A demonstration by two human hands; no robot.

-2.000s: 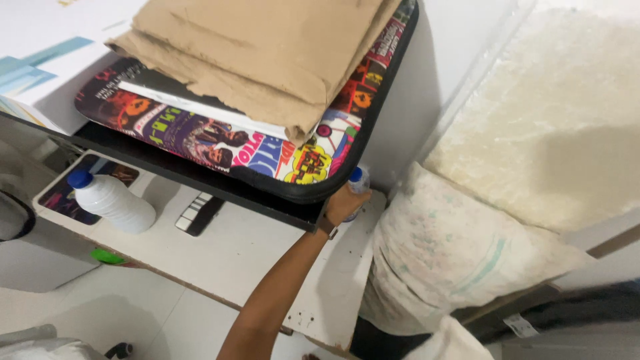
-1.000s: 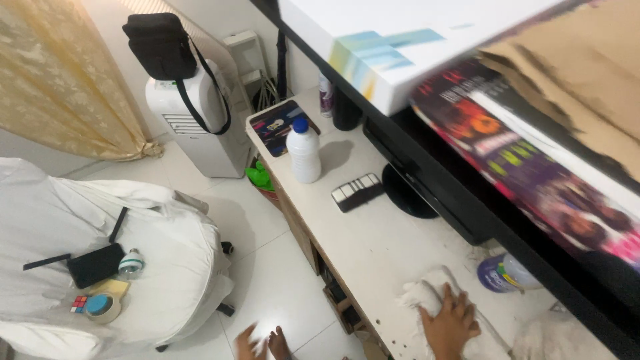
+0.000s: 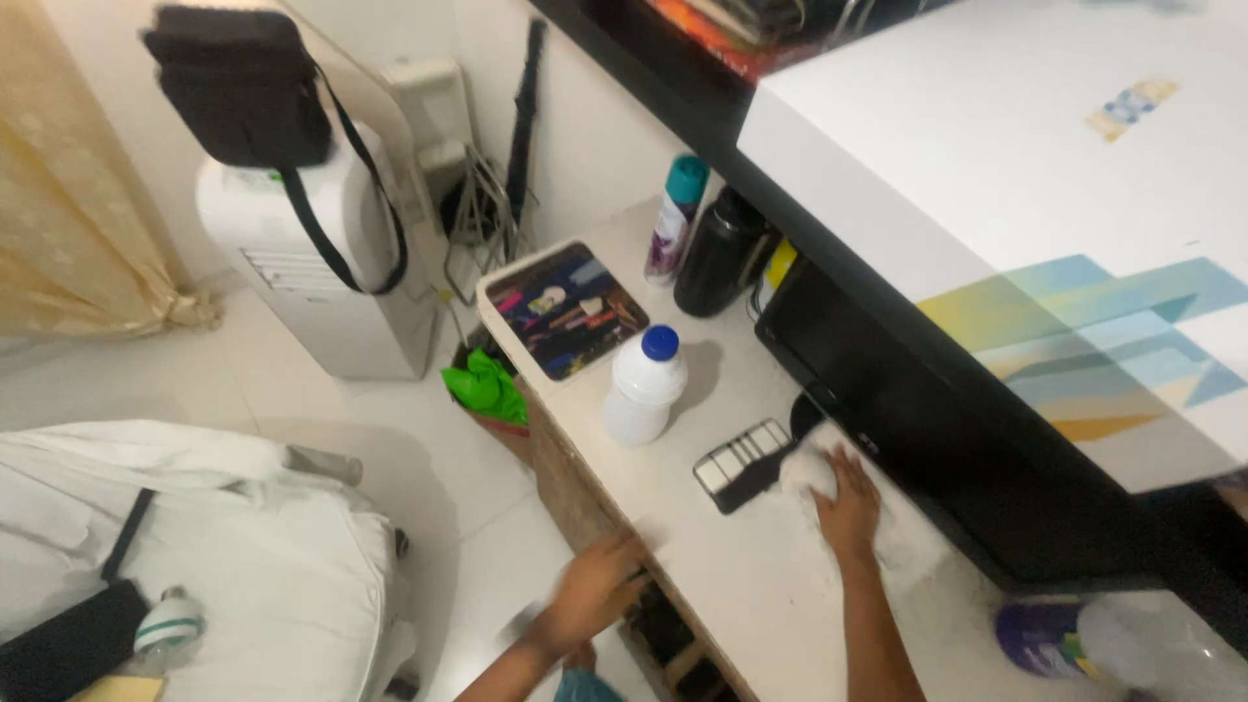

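Note:
My right hand [image 3: 846,502] presses a white cloth [image 3: 811,472] against the white desk [image 3: 756,604], just in front of the black monitor [image 3: 877,429]. To the left of the cloth lies a black case with white panels [image 3: 743,464], close to it. My left hand [image 3: 597,585], blurred, is over the desk's front edge with its fingers apart and nothing seen in it. A white plastic bottle with a blue cap [image 3: 645,388] stands upright near that edge, beside a dark patterned mouse pad [image 3: 567,310]. A clear bottle with a purple label [image 3: 1053,639] is at the lower right.
A spray can [image 3: 675,219] and a black bottle [image 3: 720,253] stand at the desk's back. The black shelf [image 3: 702,117] overhangs it, bearing a white box [image 3: 916,146]. To the left are a cloth-covered chair [image 3: 283,575], a portable air conditioner [image 3: 322,283] and a green bag [image 3: 486,386].
My right hand and the cloth have moved along the desk towards the black case. My left hand has come up to the desk's front edge. The view has shifted.

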